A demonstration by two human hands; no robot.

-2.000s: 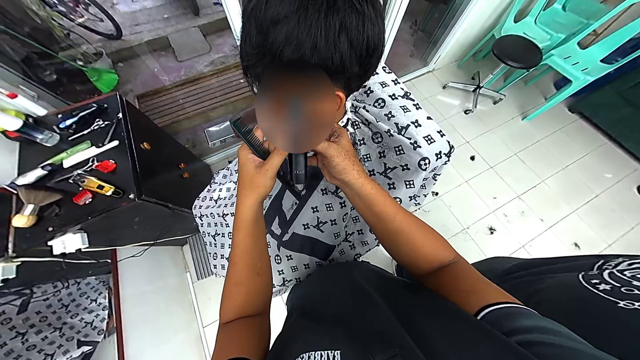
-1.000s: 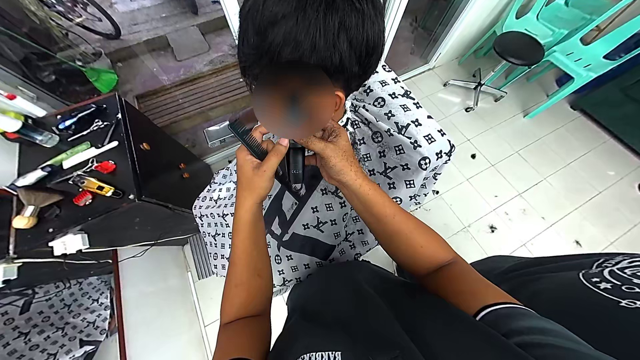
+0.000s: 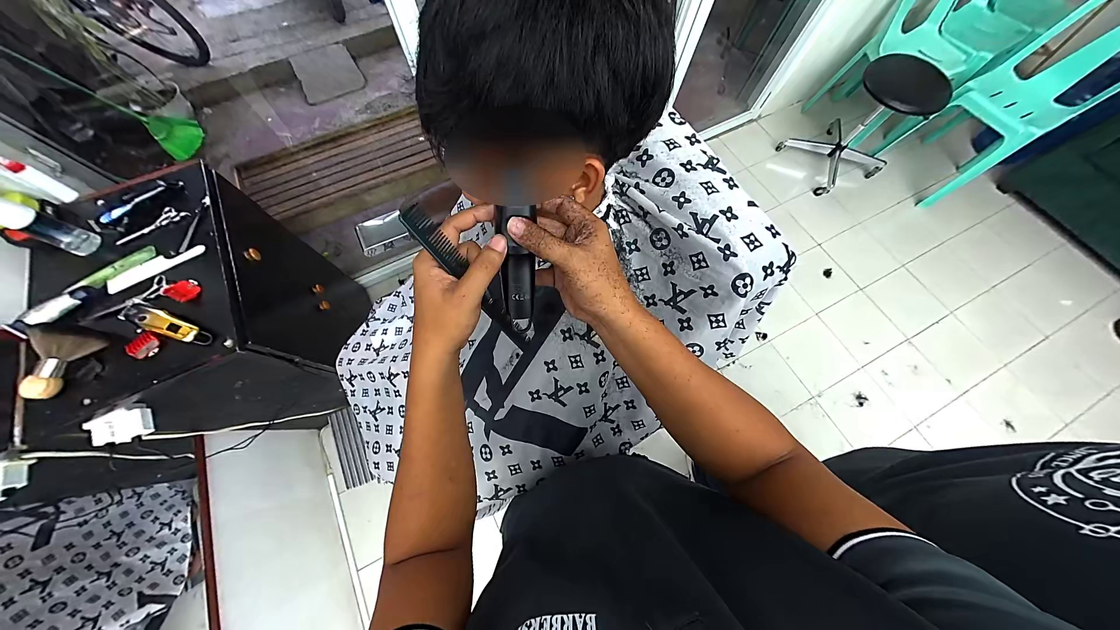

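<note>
My left hand [image 3: 453,289] holds a black comb [image 3: 435,241], its teeth pointing up and left, and its thumb tip rests at the left side of a black hair clipper [image 3: 520,276]. The clipper stands upright, its top end in front of the blurred lower face of a seated person. My right hand [image 3: 582,258], dusted with hair clippings, grips the clipper from the right, its thumb on the clipper's front. The person has thick black hair [image 3: 547,66] and wears a white cape [image 3: 674,271] with a black pattern, sprinkled with cut hair.
On the left, a black counter [image 3: 188,385] holds a yellow-and-black clipper [image 3: 166,325], scissors [image 3: 150,225], a brush [image 3: 52,363] and red clipper guards [image 3: 142,345]. A wheeled stool [image 3: 907,85] and green plastic chairs [image 3: 997,105] stand at upper right. Hair tufts lie on the tiled floor [image 3: 919,324].
My right thumb has moved left onto the front of the black clipper. Both hands have otherwise stayed near the same spot below the person's face, the comb still in the left.
</note>
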